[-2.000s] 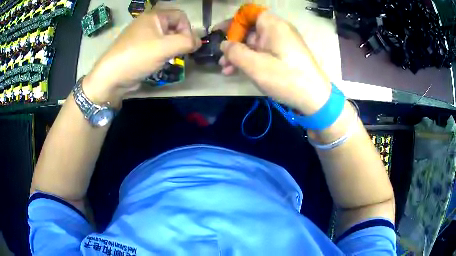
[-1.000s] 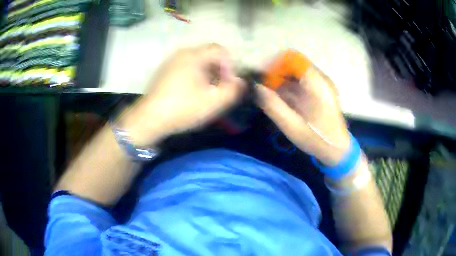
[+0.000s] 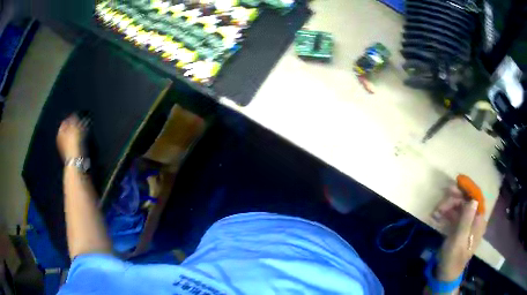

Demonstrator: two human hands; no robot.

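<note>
My left hand (image 3: 70, 137) reaches out far left over a black sheet or bin surface (image 3: 110, 95). Something dark shows at its fingertips, but whether it is held cannot be told. My right hand (image 3: 459, 216) is at the right end of the pale board (image 3: 341, 124), an orange finger cot (image 3: 470, 189) on one finger, with nothing visible in it. A green circuit board (image 3: 314, 45) lies at the top of the pale board. A second circuit board (image 3: 373, 58) with red lead wires lies to its right. The soldering iron (image 3: 440, 127) points down over the pale board.
Rows of circuit boards (image 3: 173, 31) fill the black board tray (image 3: 254, 63) at the top. A thick black ribbed hose (image 3: 436, 43) stands top right. Black housings lie at the right edge. A cardboard box (image 3: 176, 135) with blue plastic is below the bench. The blue cord (image 3: 397, 235) hangs by the bench edge.
The view has swung left. My hands, earlier together at a black housing, are now far apart: the left far out left, the right near the board's right end. The housing no longer shows between them.
</note>
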